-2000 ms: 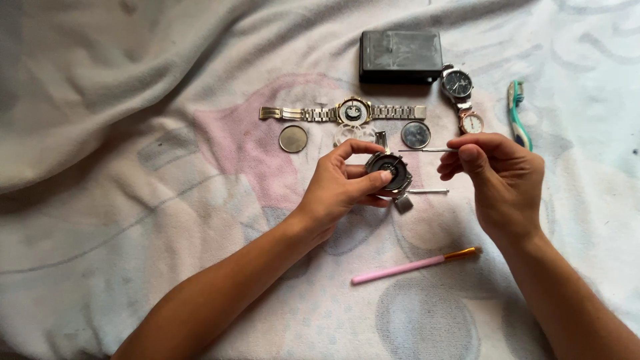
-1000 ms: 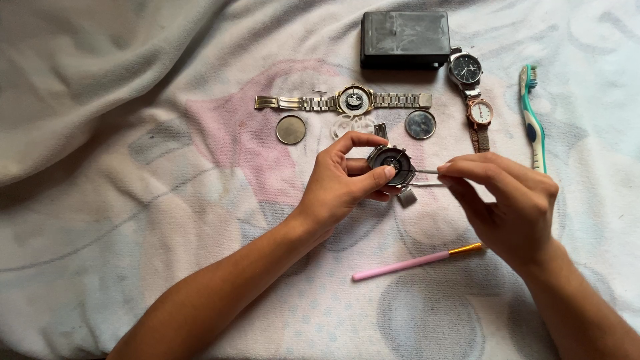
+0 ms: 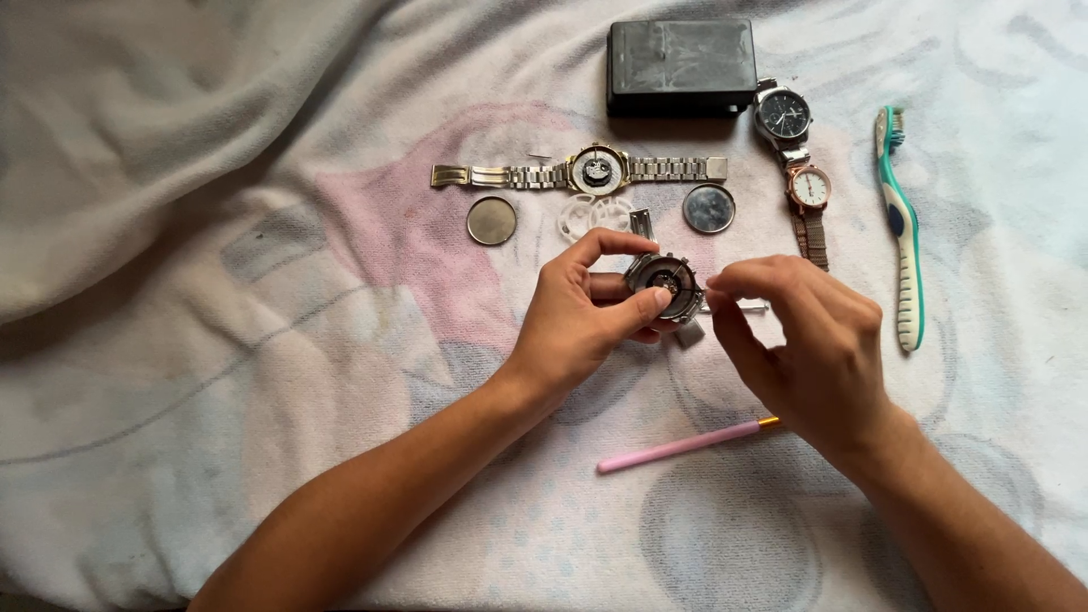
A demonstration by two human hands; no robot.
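Note:
My left hand (image 3: 586, 314) grips a wristwatch (image 3: 667, 287) with its case back off and the inner works showing; the thumb lies on the case's edge. Fingertips of my right hand (image 3: 799, 340) are pinched together at the case's right side; whether they still hold a thin tool cannot be seen. A thin metal rod (image 3: 748, 307) shows behind those fingers. Above lies a second opened watch (image 3: 597, 170) on a metal bracelet, with white plastic rings (image 3: 595, 217) below it. Round metal case backs lie to the left (image 3: 491, 221) and right (image 3: 709, 208) of the rings.
A black box (image 3: 682, 64) stands at the top. Beside it are a black-dialed watch (image 3: 783, 115) and a white-dialed watch (image 3: 808, 187). A toothbrush (image 3: 903, 238) lies at the right, a pink-handled brush (image 3: 680, 446) below the hands. The blanket (image 3: 212, 382) is wrinkled at the left.
My right hand has moved in close to the held watch; earlier it held a thin tool out to the right. My left hand keeps its grip on the watch.

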